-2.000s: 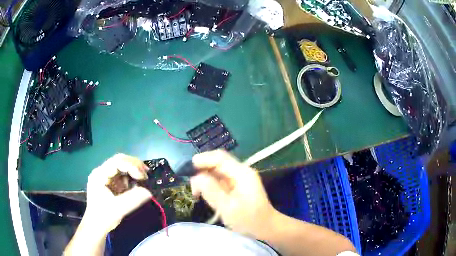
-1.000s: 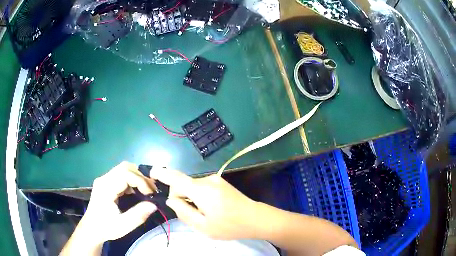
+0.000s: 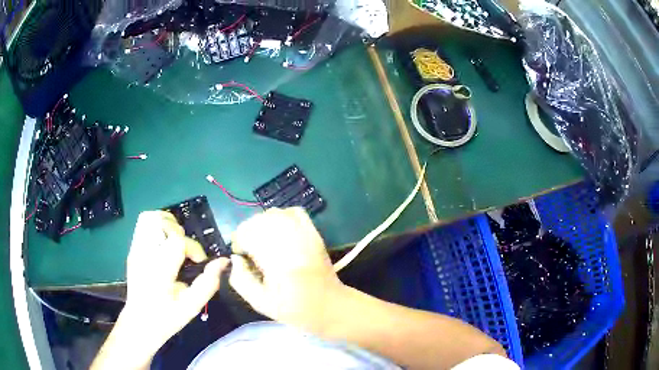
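Observation:
My left hand [image 3: 168, 267] grips a black battery holder [image 3: 199, 222] at the bench's front edge, its flat face up and tilted. My right hand [image 3: 283, 264] is closed at the holder's right lower edge, fingertips touching it; what lies between those fingertips is hidden. A white lead connector [image 3: 204, 316] hangs below the holder. A cream adhesive strip [image 3: 390, 220] runs from the tape roll [image 3: 414, 119] to behind my right hand. One battery holder [image 3: 290, 191] lies just beyond my right hand, partly covered by it. Another battery holder [image 3: 283, 118] lies farther back.
A heap of battery holders [image 3: 76, 170] lies at left, near a dark fan [image 3: 50, 50]. A clear bag [image 3: 195, 83] of holders spans the back. At right are a yellow bundle [image 3: 432, 65], a second bag [image 3: 585, 108] and a blue crate [image 3: 502, 289] below the bench.
The held holder has come up from below the edge and shows more of its flat face. Both hands have closed together at its lower edge. The cream strip has shifted and looks narrower.

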